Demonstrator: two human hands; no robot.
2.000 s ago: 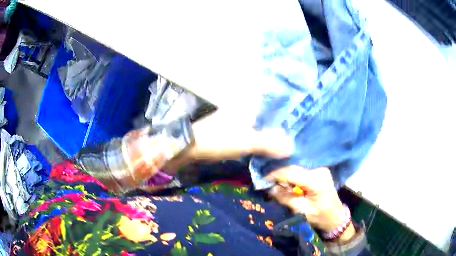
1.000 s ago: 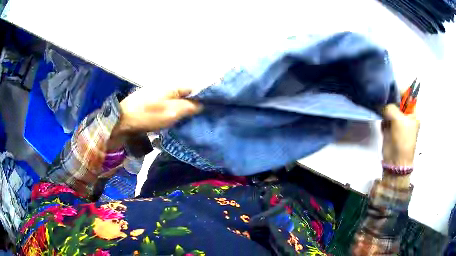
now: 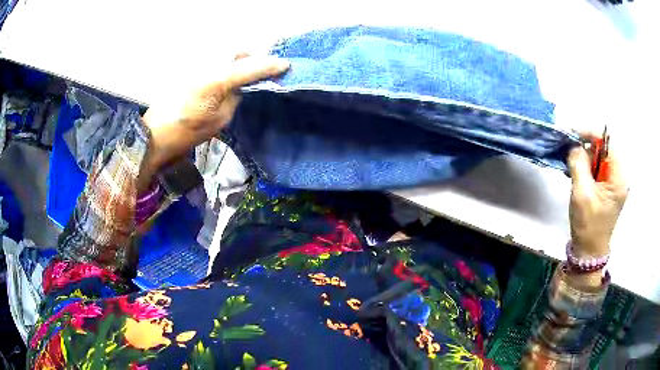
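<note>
A blue denim garment (image 3: 405, 69) is stretched wide between both hands over the table's near edge, its long edge open and the dark inner side showing. My left hand (image 3: 206, 101) grips its left end, thumb on top of the cloth. My right hand (image 3: 595, 191) grips its right end. Orange-handled snips (image 3: 601, 160) with a dark pointed blade are tucked in my right hand, pointing up. The fingers under the cloth are partly hidden.
The white table (image 3: 94, 43) runs across the top and right. Below its left side are a blue bin (image 3: 174, 242) and pale grey scraps (image 3: 224, 173). A green crate (image 3: 521, 303) is below right. The floral apron (image 3: 289, 311) covers the lap.
The garment was bunched near the lap, then swung up and spread. Both hands moved apart; since one second ago my left hand rose and the garment's opening is flatter and wider.
</note>
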